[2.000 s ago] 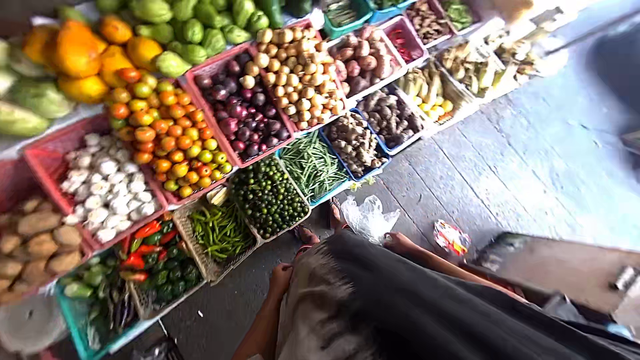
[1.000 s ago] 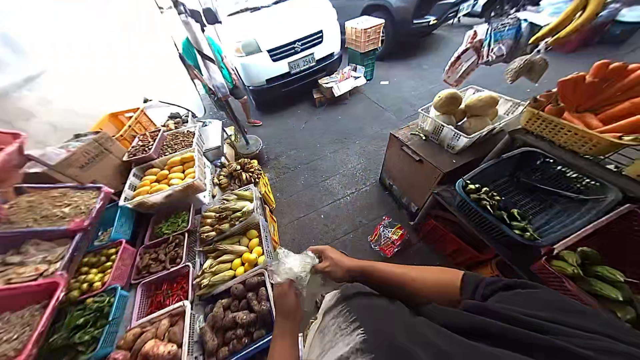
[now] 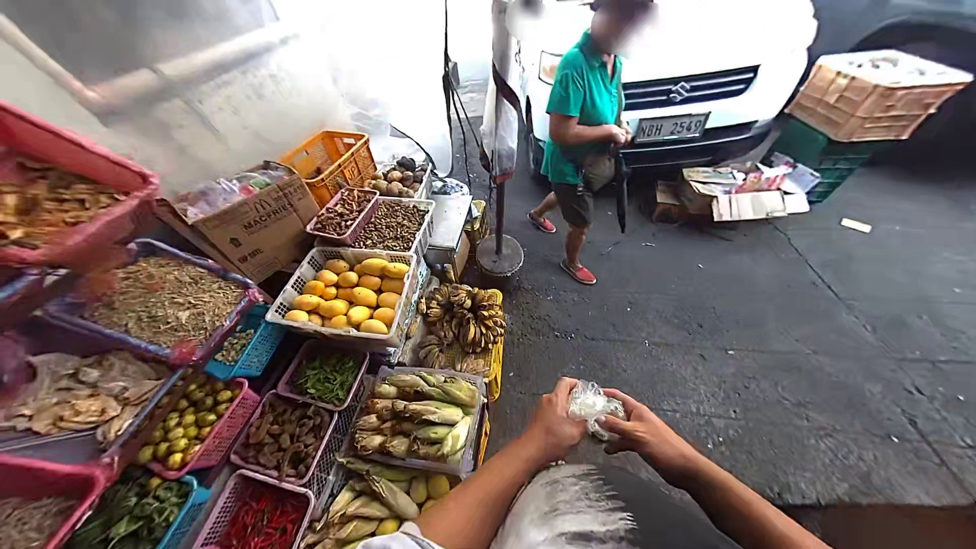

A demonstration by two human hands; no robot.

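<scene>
A crumpled clear plastic bag [image 3: 593, 407] is bunched up between my two hands, low and right of the middle of the head view. My left hand [image 3: 557, 421] grips its left side, and my right hand [image 3: 644, 433] pinches its right side with thumb and fingers. Just left of my hands stands a crate of corn in husks [image 3: 419, 415], with more corn and some yellow fruit [image 3: 389, 496] below it. My forearms reach in from the bottom edge, over dark and white clothing.
Crates of mangoes [image 3: 347, 293], bananas [image 3: 465, 316], red chilies [image 3: 263, 518] and dried goods line the left. A pole on a round base [image 3: 499, 255] stands ahead. A person in a green shirt [image 3: 583, 107] is near a parked white vehicle [image 3: 686, 69]. Boxes [image 3: 873, 95] sit at the right.
The view has swung widely along the stall. The bag, loose between my hands a second ago, is now more tightly bunched. The person in green has moved right, in front of the white vehicle.
</scene>
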